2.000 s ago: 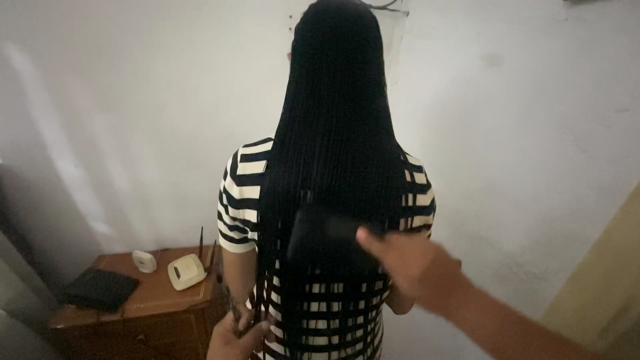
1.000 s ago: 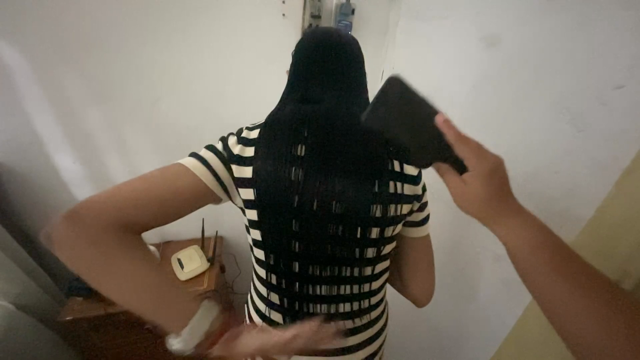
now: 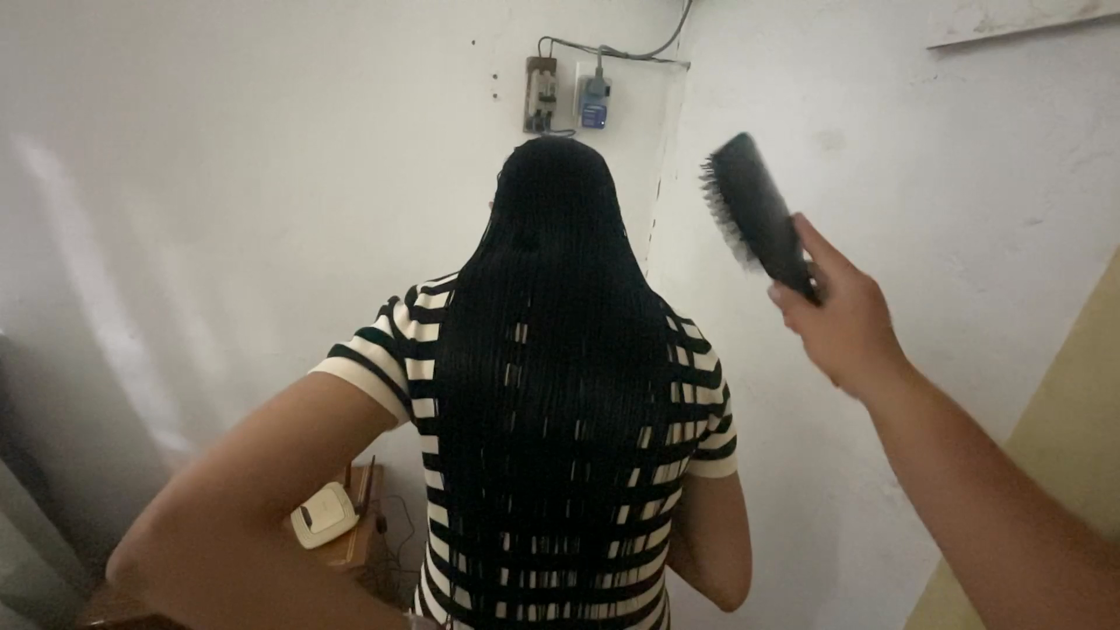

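Note:
In the head view my right hand (image 3: 840, 315) grips a black hairbrush (image 3: 757, 206) by its handle. The brush is held up at the right, apart from the person's head, with its bristles facing left. A person stands with their back to me, in a black-and-white striped short-sleeved top (image 3: 700, 402). Their long, straight black hair (image 3: 556, 350) hangs down over their back, with stripes showing through the thin lower strands. The person's left arm (image 3: 236, 490) is bent outward, its hand out of frame. My left hand is not in view.
A wooden cabinet (image 3: 363, 547) at lower left holds a white router (image 3: 325, 514) with dark antennas. Cables hang beside it. A breaker (image 3: 541, 94) and a plugged-in blue device (image 3: 595, 103) are on the wall beyond the head. Greenish fabric (image 3: 35, 542) is at far left.
The hairbrush in my right hand has moved from the hair to the upper right, clear of it. My left hand, at the hair's lower left earlier, has left view. The person's left elbow has come outward.

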